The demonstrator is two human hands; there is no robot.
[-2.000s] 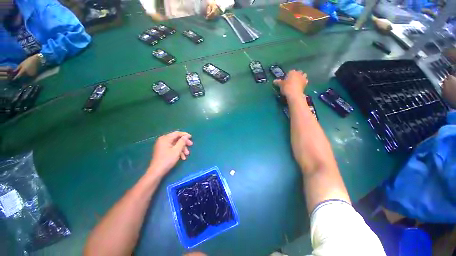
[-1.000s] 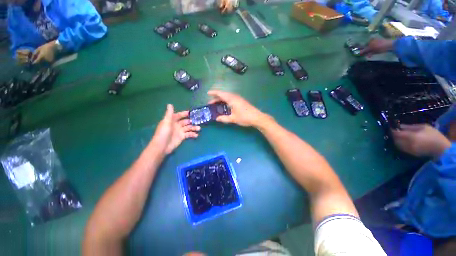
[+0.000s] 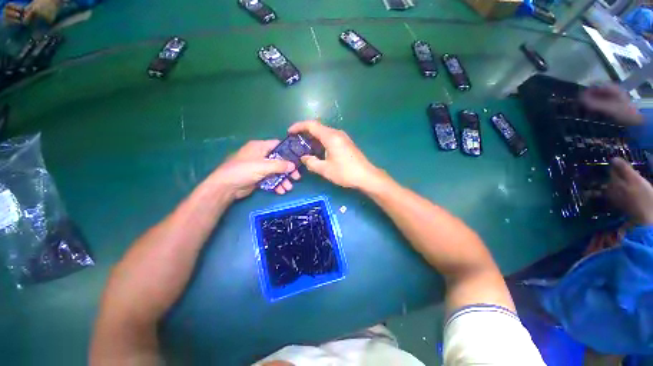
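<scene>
A dark phone assembly [image 3: 289, 154] with a silvery board area is held above the green table, just beyond the blue parts bin. My left hand [image 3: 259, 166] grips its near left end, thumb on top and fingers beneath. My right hand [image 3: 333, 155] holds its far right end between thumb and fingers. The fingers cover parts of the phone. The blue parts bin [image 3: 338, 279] holds many small glossy black parts and stands near me. Whether a small part is in my fingers cannot be told.
Several phone assemblies [image 3: 279, 65] lie across the table ahead and at right. A clear parts bag [image 3: 32, 207] lies at left. A black phone tray [image 3: 566, 143] is at right, with another person's blurred hands over it. A white speck [image 3: 343, 209] lies beside the bin.
My right hand took a phone assembly from the table and brought it to the middle. My left hand has since closed on it. The phone is now more tilted, and the view has shifted.
</scene>
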